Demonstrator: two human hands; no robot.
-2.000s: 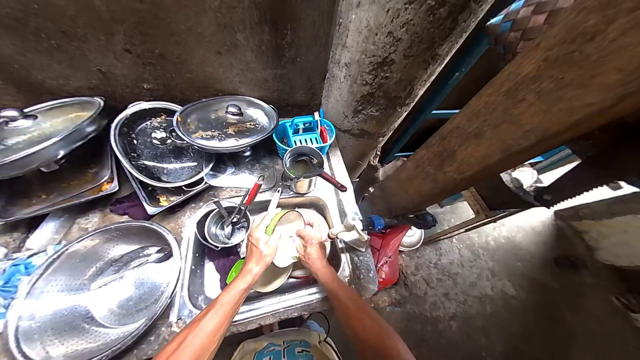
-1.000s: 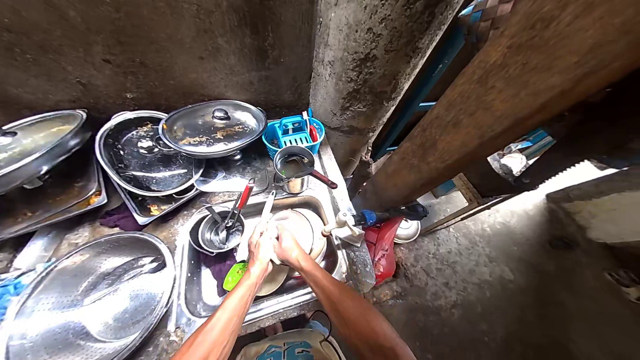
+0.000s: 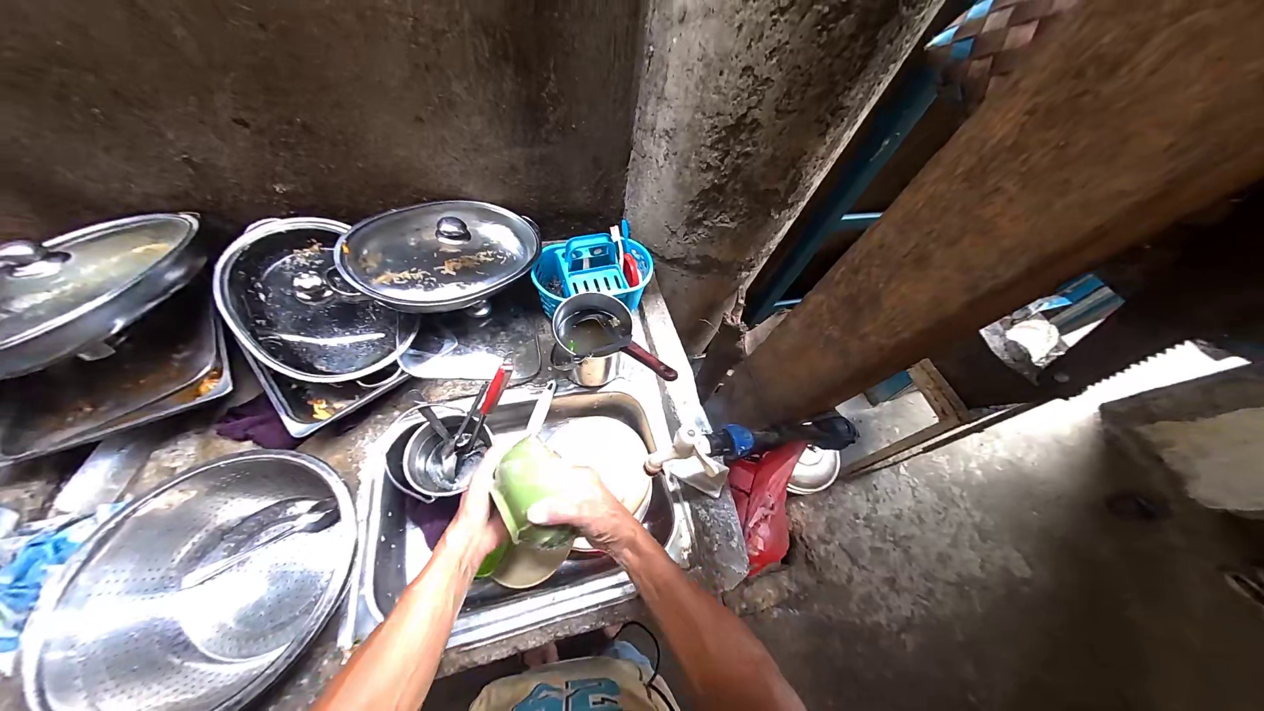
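My left hand (image 3: pixel 481 509) and my right hand (image 3: pixel 583 504) hold a light green cup or bowl (image 3: pixel 531 482) between them, over the steel sink (image 3: pixel 614 591). Pale plates (image 3: pixel 604 456) lie in the sink behind and right of my right hand. Left of my left hand stands a metal pot (image 3: pixel 427 464) holding utensils, one with a red handle (image 3: pixel 495 391). A bright green item (image 3: pixel 491 561) and a beige dish (image 3: pixel 533 566) show below the cup. The faucet (image 3: pixel 681 449) is at the sink's right edge.
A saucepan (image 3: pixel 592 324) rests on a metal cup behind the sink, beside a blue basket (image 3: pixel 639 288). Oval lidded pans (image 3: pixel 439 257) and a large perforated steel tray (image 3: pixel 188 573) occupy the left counter. A red plastic bag (image 3: pixel 765 509) hangs at the right.
The light green cup or bowl now shows plainly between my hands; a second ago my hands were close together over the plates.
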